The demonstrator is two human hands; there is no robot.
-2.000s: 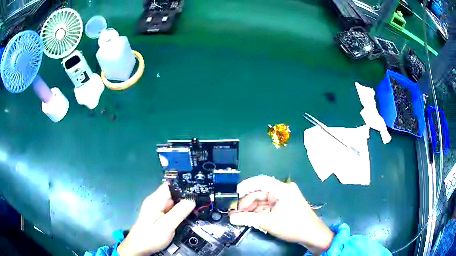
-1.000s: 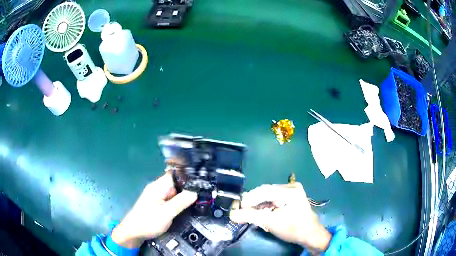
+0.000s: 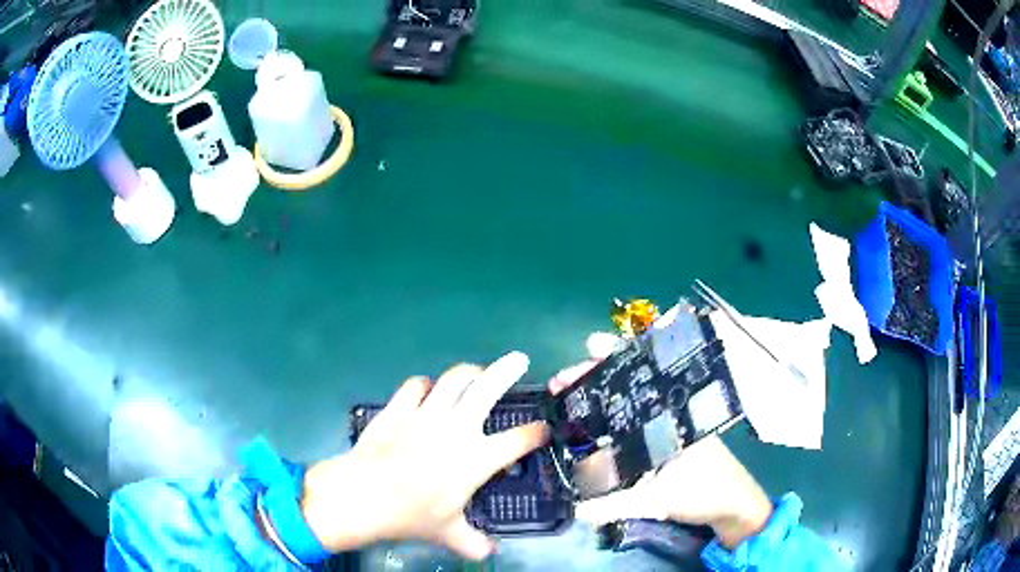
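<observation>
My right hand (image 3: pixel 682 492) holds the black circuit board (image 3: pixel 649 408), which is tilted, its silver and tan patches facing up. Most of the right fingers are hidden beneath the board. My left hand (image 3: pixel 414 469) lies over the black camera housing (image 3: pixel 520 508), fingers spread, with the thumb and fingers touching it; the hand covers much of the housing. Thin leads show between board and housing. A dark tool-like object (image 3: pixel 654 536) lies below my right hand, partly hidden.
An amber crumpled clump (image 3: pixel 635 315) is behind the board. Tweezers (image 3: pixel 749 330) lie on a white cloth (image 3: pixel 794 419) at right, near a blue screw bin (image 3: pixel 900 279). Fans (image 3: pixel 78 101) and a white bottle (image 3: pixel 291 117) stand far left. A black unit (image 3: pixel 425 39) is at the far edge.
The board has swung right and turned, now in my right hand. My left hand has let go of the board and moved onto the housing, which now lies turned. The view has shifted slightly.
</observation>
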